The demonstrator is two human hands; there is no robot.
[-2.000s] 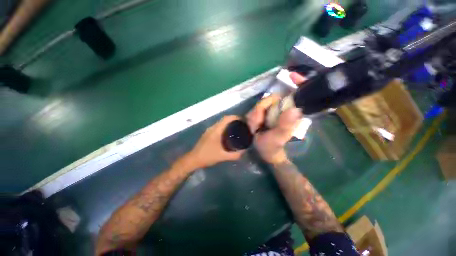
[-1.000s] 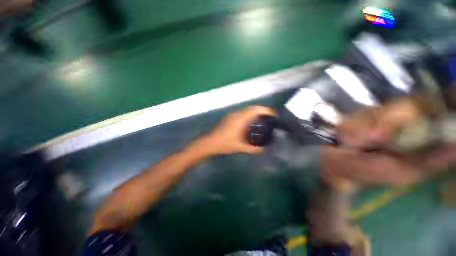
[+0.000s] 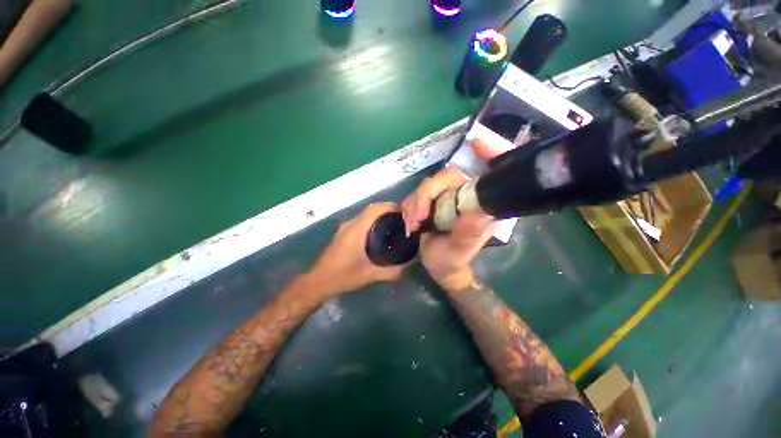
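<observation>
My left hand (image 3: 351,253) is wrapped around a black cylindrical unit (image 3: 392,240), its round end facing up towards me. My right hand (image 3: 447,229) grips the beige-taped front part of a thick black electric screwdriver (image 3: 548,174). The driver slants from the upper right down to the unit. Its tip is at the right side of the unit's end, largely hidden by my right fingers, so contact cannot be told. A white-and-black screw feeder (image 3: 544,101) stands behind the right hand, partly covered by the driver.
A green conveyor (image 3: 257,111) with a white rail (image 3: 257,224) runs beyond my hands. It carries black units, some with lit rings (image 3: 490,44). Open cardboard boxes (image 3: 655,224) and a blue bin (image 3: 704,70) lie at right. Black trays (image 3: 26,398) are at lower left. Another person's arm (image 3: 30,34) shows at upper left.
My right hand and the driver have come back from the right to the unit. My left hand still holds the unit, now slightly further left and lower. More lit units show on the belt.
</observation>
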